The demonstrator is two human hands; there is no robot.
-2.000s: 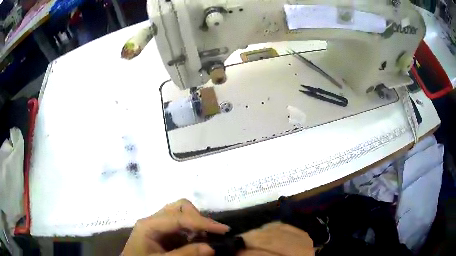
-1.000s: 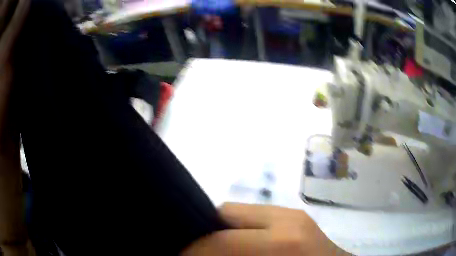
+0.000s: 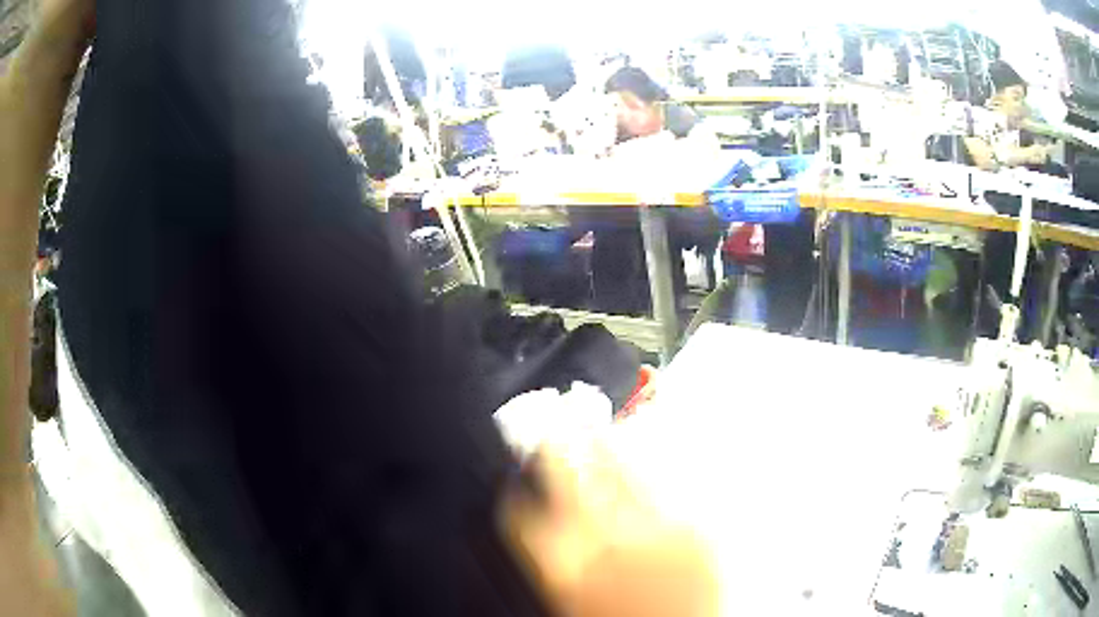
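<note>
A large dark garment cloth [image 3: 277, 362] is held up and stretched across the left half of the view. My left hand [image 3: 30, 301] is at the far left edge, blurred and cut off; the arm runs down the edge, and the fingers seem to be at the cloth's top. My right hand [image 3: 609, 530] is blurred at the bottom centre and grips the cloth's right edge. White cloth [image 3: 133, 506] shows along the lower left edge of the dark cloth.
The white table [image 3: 771, 470] lies right of the cloth. The sewing machine [image 3: 1061, 422] stands at the right edge, with snips [image 3: 1070, 587] on its bed. Dark cloth [image 3: 579, 362] is piled beyond. A blue basket [image 3: 757, 199] and seated people are farther back.
The view has swung left and up, so the machine now sits at the right edge. The dark cloth has been raised from the lap and spread across the left side.
</note>
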